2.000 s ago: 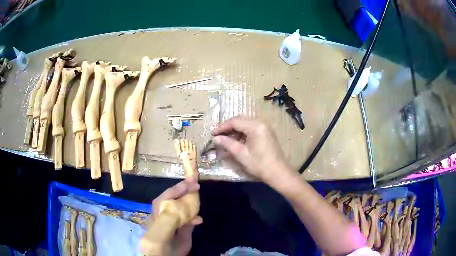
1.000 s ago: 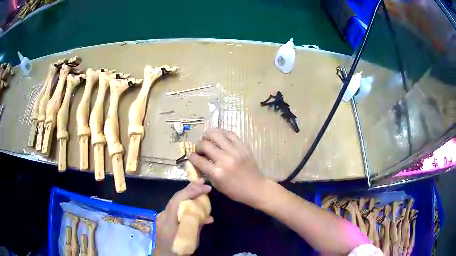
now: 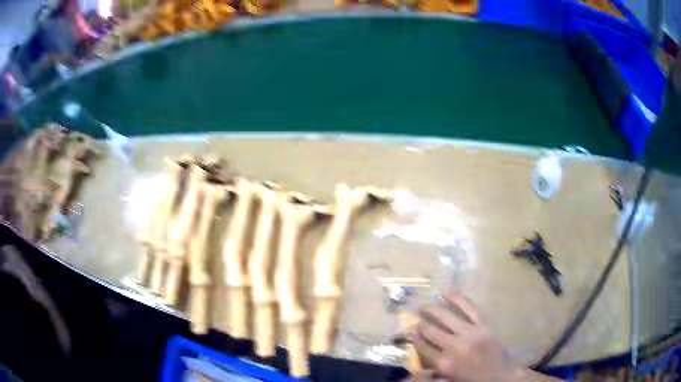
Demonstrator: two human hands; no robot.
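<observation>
The picture is blurred. My right hand [image 3: 464,345] is low, right of centre, with its fingers around the foot end of a tan limb part [image 3: 410,336] that is cut off by the bottom edge. Whether a dark trim piece is under the fingers is hidden. My left hand cannot be made out. Several tan limbs [image 3: 286,268] with dark bands at their tips lie in a row on the bench [image 3: 478,168]. Dark trim pieces [image 3: 543,261] lie in a small heap to the right of my right hand.
A small blue and white item [image 3: 397,293] lies beside thin sticks. A white glue bottle [image 3: 547,177] stands at the bench back. A black cable [image 3: 597,287] crosses the right side. The green conveyor [image 3: 336,78] runs behind. A blue bin [image 3: 173,362] is below left.
The view has swung left and up, so the bench things sit lower and further right. My right hand stays at the limb's foot end. My left hand has dropped out of clear view.
</observation>
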